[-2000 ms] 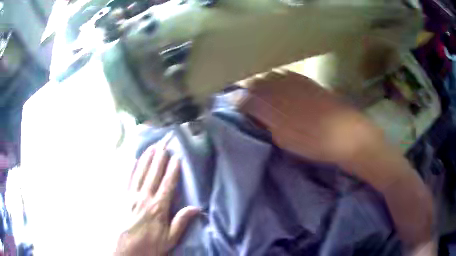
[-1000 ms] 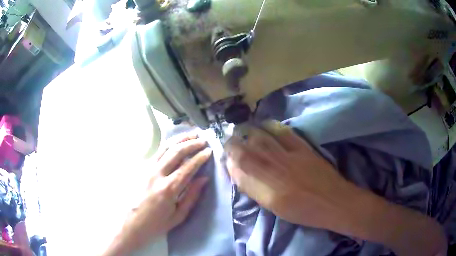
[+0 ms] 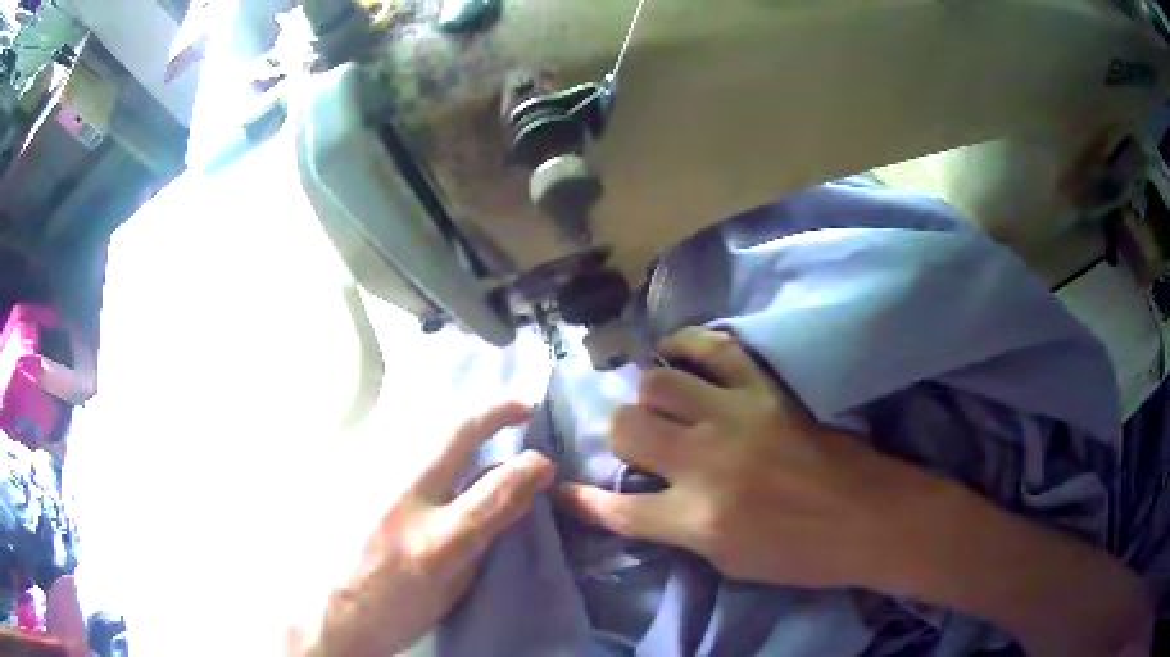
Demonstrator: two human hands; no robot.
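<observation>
The blue-grey garment (image 3: 885, 302) lies bunched under the sewing machine arm (image 3: 770, 103) and over the front of the table. My left hand (image 3: 449, 520) holds the cloth between thumb and fingers, just below the needle area. My right hand (image 3: 719, 462) has curled fingers gripping the cloth to the right of the needle, its thumb close to my left fingertips. The presser foot and needle (image 3: 556, 336) are small and partly blurred above the cloth between the hands. A pale thread runs down to the tension assembly (image 3: 561, 148).
The white table (image 3: 218, 424) on the left is overexposed. A pale curved piece (image 3: 364, 353) stands left of the needle. A pink object (image 3: 32, 372) is at the far left. More bunched dark cloth hangs at the lower right.
My hands have moved down from the needle area, and the cloth between them is now gathered up. Since the oldest frame, my right hand has come from behind the machine head to the front.
</observation>
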